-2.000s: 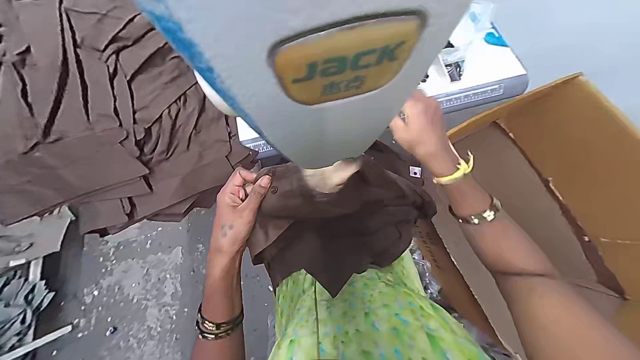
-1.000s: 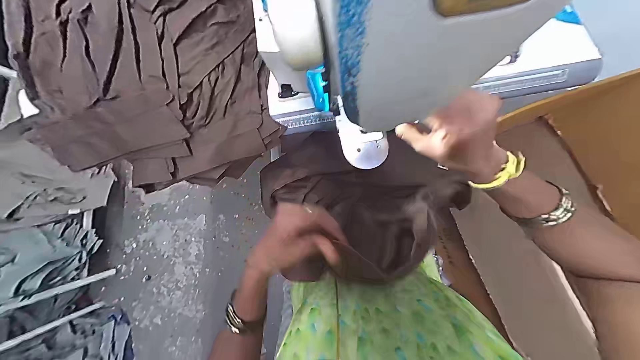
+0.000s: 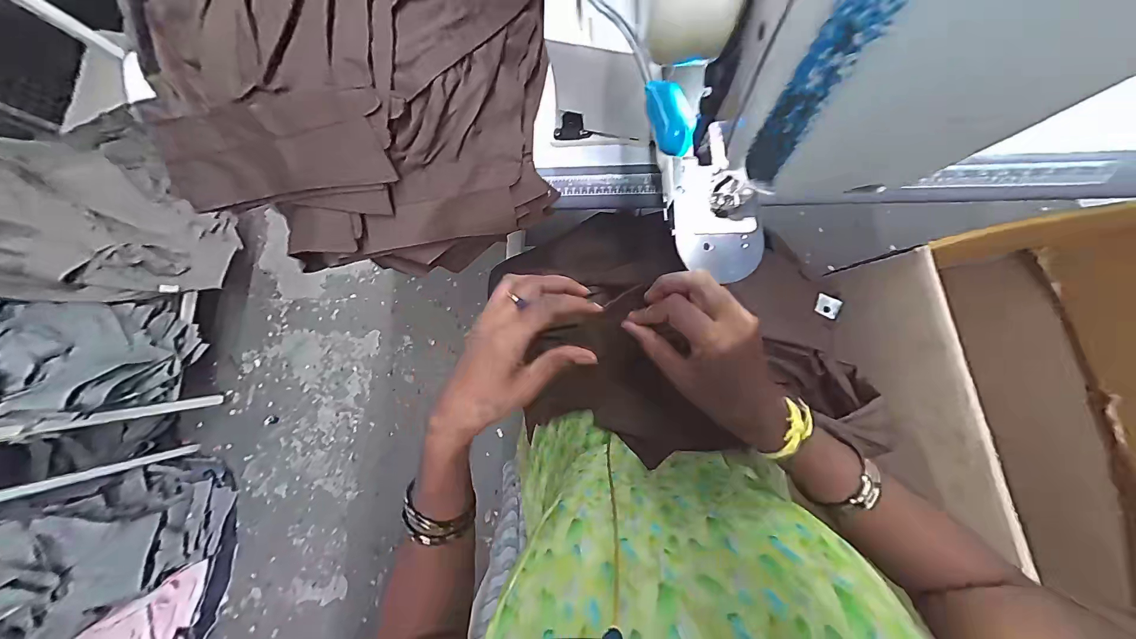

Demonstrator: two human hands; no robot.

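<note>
Dark brown fabric [image 3: 639,399] lies across my lap, below the sewing machine's metal work plate [image 3: 721,240]. My left hand [image 3: 532,342] rests at the fabric's left part, its thumb and fingers apart; whether it grips the cloth cannot be told. Close beside it, my right hand [image 3: 701,342] pinches a fold of the fabric between thumb and fingertips. The machine's presser foot area [image 3: 729,193] is just above my hands, with a blue plastic part [image 3: 671,117] at its left.
Stacked brown cut pieces [image 3: 284,151] hang at the upper left. Grey garments [image 3: 98,355] lie on a rack with white bars [image 3: 115,415] at the far left. An open cardboard box [image 3: 1021,355] stands at the right. The machine head [image 3: 887,80] overhangs the upper right.
My hands have come together on the brown fabric; one second ago my right hand was up by the machine's plate. The view has shifted, showing more of the machine's sewing area.
</note>
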